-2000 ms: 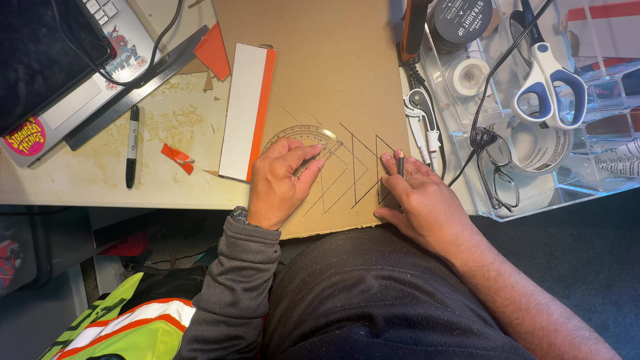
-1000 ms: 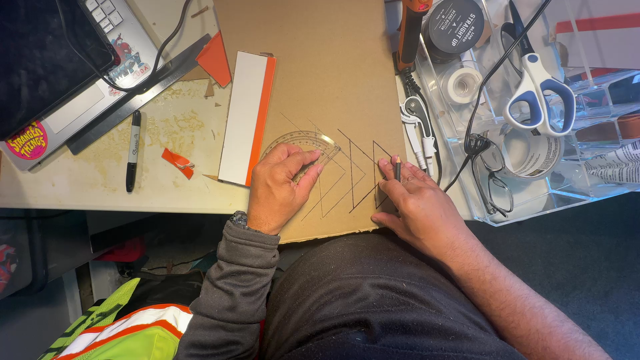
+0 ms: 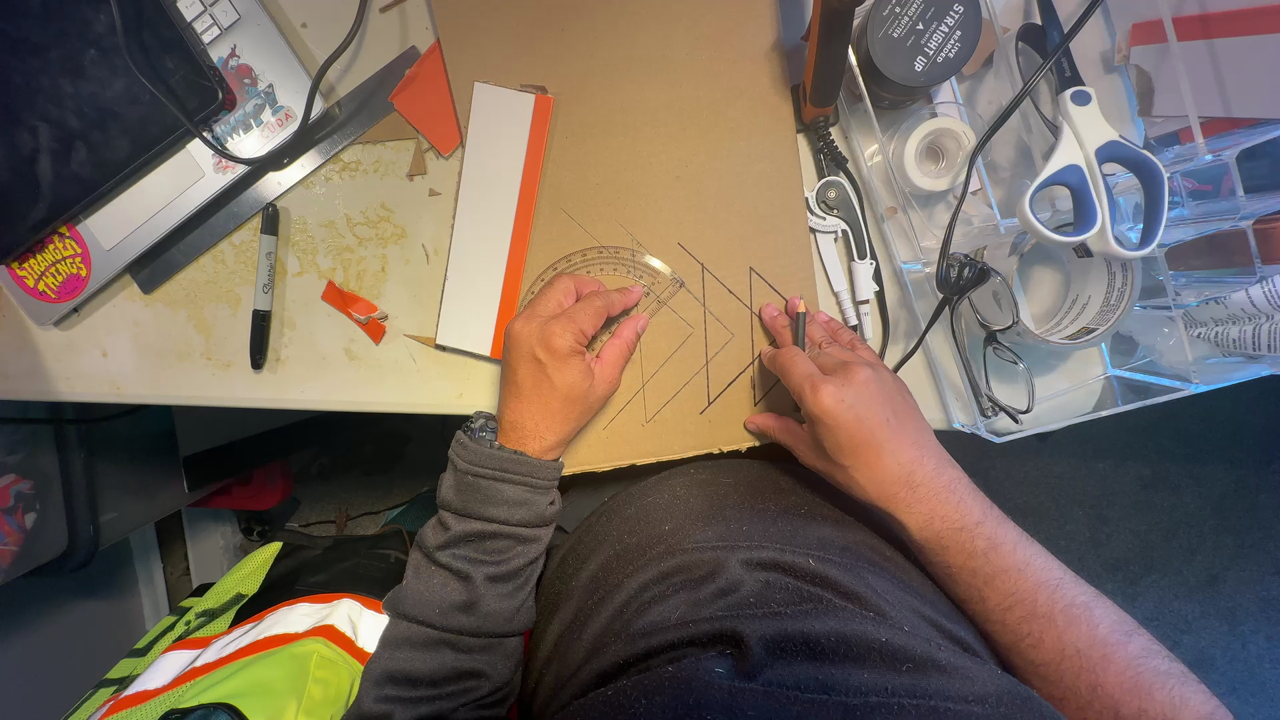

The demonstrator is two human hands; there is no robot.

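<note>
My left hand (image 3: 570,355) pinches a clear plastic protractor (image 3: 600,262) that lies on a sheet of brown cardboard (image 3: 640,130). Thumb and forefinger meet at the protractor's right part. Pencil-drawn triangles and crossing lines (image 3: 707,335) run over the cardboard between my hands. My right hand (image 3: 835,390) rests on the cardboard's right side, a dark pencil (image 3: 799,328) held between its fingers with the tip pointing away from me. Its fingertips cover part of the rightmost triangle. A white strip with an orange edge (image 3: 485,220) lies left of the protractor.
To the left are a marker (image 3: 264,288), orange scraps (image 3: 355,311), a metal ruler (image 3: 300,150) and a laptop (image 3: 170,190). At right, a drawing compass (image 3: 845,250) lies beside a clear acrylic organizer (image 3: 985,425) with scissors (image 3: 1095,180), tape (image 3: 938,150) and glasses (image 3: 1000,350). Black cables cross both sides.
</note>
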